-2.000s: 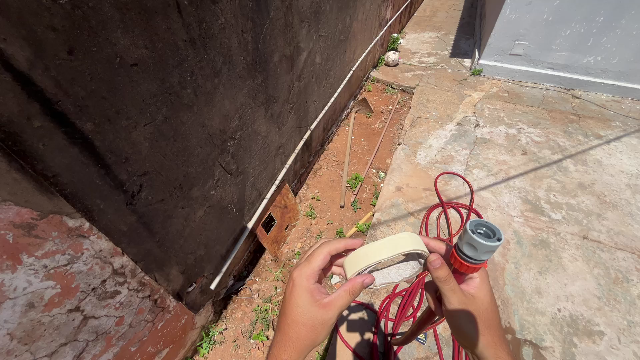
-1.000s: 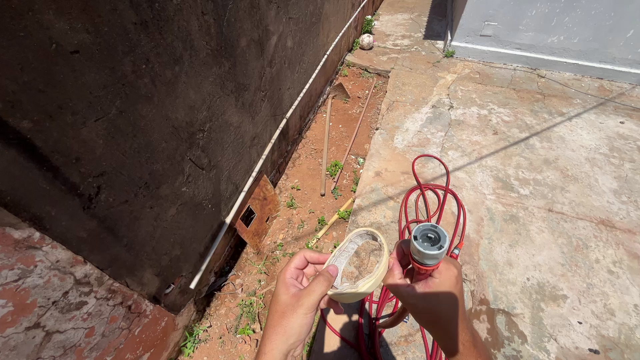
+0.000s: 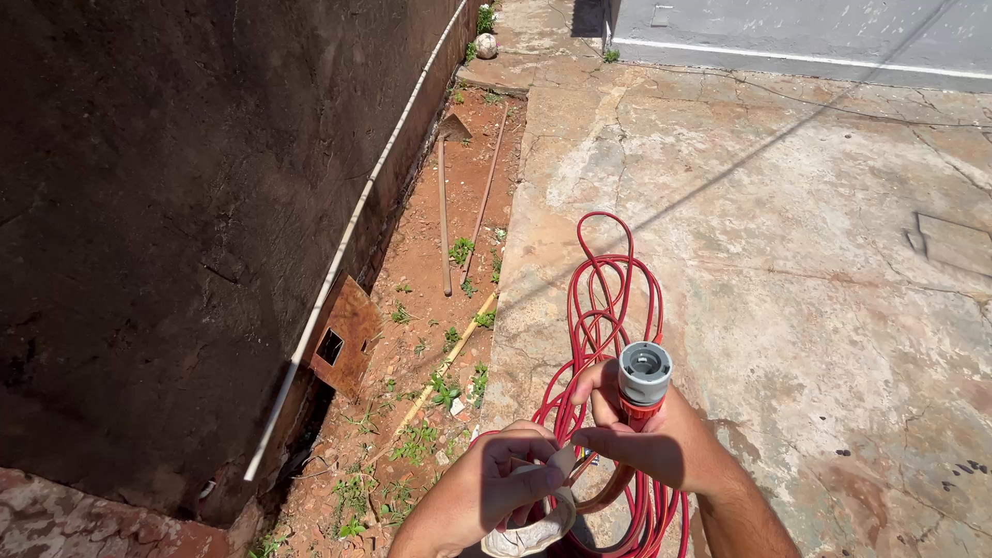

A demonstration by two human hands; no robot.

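Note:
My left hand holds a roll of cream masking tape, which hangs low below the fingers. Its thumb and forefinger pinch near a short pale strip of tape. In my right hand is a grey and orange hose connector, upright on the end of a red hose; the thumb of that hand reaches the tape strip. Behind and below the hands, the red garden hose lies in loose coils on the concrete. Part of the roll is hidden by my left fingers.
A dark wall with a white pipe stands at left. Along it, the soil strip holds a hoe, a thin rod, a bamboo pole and a rusty metal plate. A ball sits farther off.
The tape roll has gone from upright between both hands to hanging low under my left hand. My fingers have come together at a strip of tape. The connector stays in my right hand.

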